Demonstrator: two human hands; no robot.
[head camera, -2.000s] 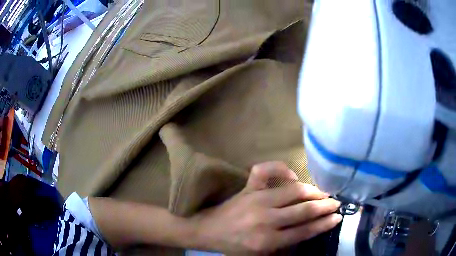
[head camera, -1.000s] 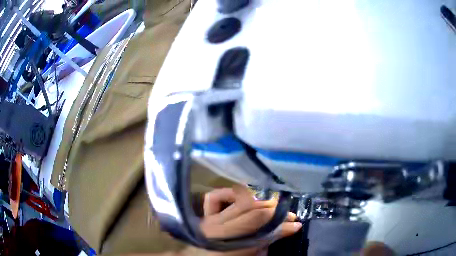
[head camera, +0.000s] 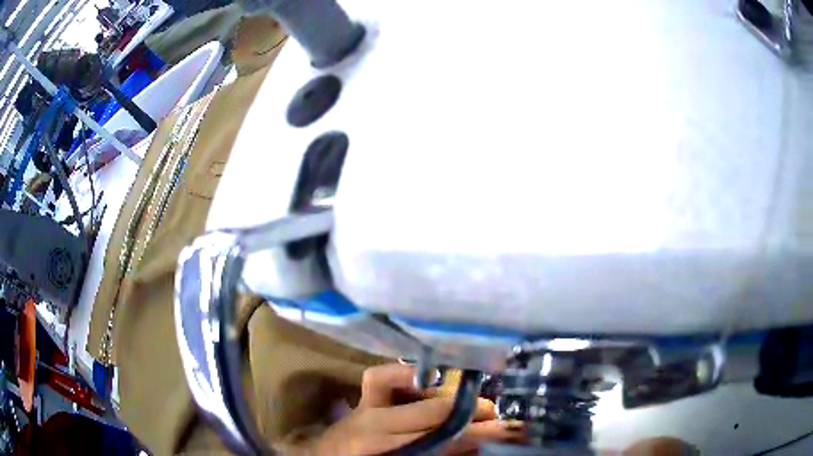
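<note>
The white sewing machine head (head camera: 553, 160) with a blue stripe fills the centre and right, close to the camera. Its chrome guard loop (head camera: 203, 329) curves in front of the cloth. The brown garment (head camera: 303, 374) lies to the left and under the head. My left hand (head camera: 401, 414) lies on the brown cloth at the bottom, fingertips beside the needle area, partly hidden by the loop; its grip on the cloth is unclear. A blurred bit of skin at the bottom edge appears to be my right hand (head camera: 661, 447), mostly cut off. The needle is hidden.
Brown strips with glittering silvery lines (head camera: 147, 214) lie at the left. Behind them is a white bin (head camera: 192, 85). A grey round-marked part (head camera: 45, 254) and an orange object (head camera: 27, 352) are at the far left. White table (head camera: 758, 419) shows at the lower right.
The view has shifted, so the machine head now covers much more of the picture and hides most of the garment. My left hand remains by the needle area and appears lower and partly behind the loop.
</note>
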